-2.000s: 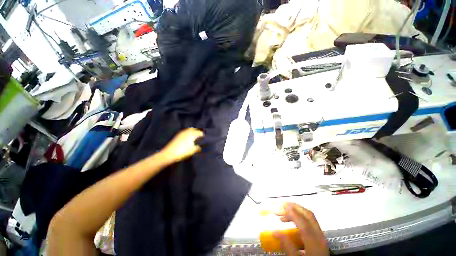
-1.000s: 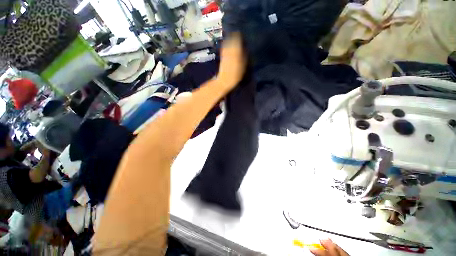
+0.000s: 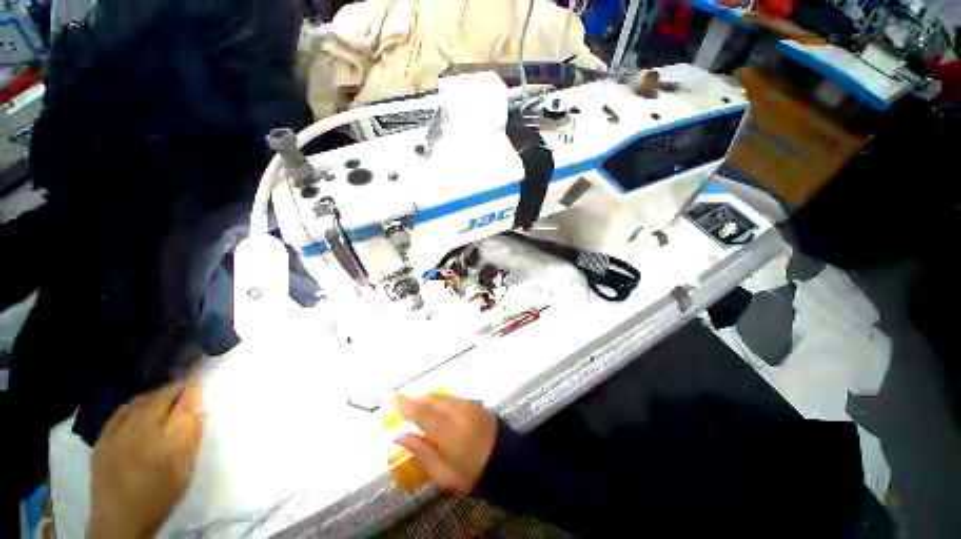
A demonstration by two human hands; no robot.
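Note:
My left hand (image 3: 145, 455) is at the lower left, palm down on the white table beside the dark cloth (image 3: 126, 211). Its fingertips fade into the lamp glare, so a grip cannot be told. My right hand (image 3: 455, 440) rests at the table's front edge, thumb and fingers apart over an orange block (image 3: 408, 470). The white sewing machine (image 3: 464, 195) stands beyond, with no cloth visible under its needle area. A lamp (image 3: 260, 284) glows left of the needle. The dark cloth is heaped along the left side.
A red-handled slim tool (image 3: 521, 321) and a thin metal rod (image 3: 443, 365) lie before the machine. Black-handled scissors (image 3: 609, 276) lie under its arm, near small metal parts (image 3: 479, 284). Cream fabric (image 3: 411, 42) is behind. Dark and pale cloth pieces (image 3: 771, 321) lie at right.
The view has swung right. My left hand has come down from the dark cloth to the table. The dark piece hanging across the table is off its middle. My right hand stays by the orange block.

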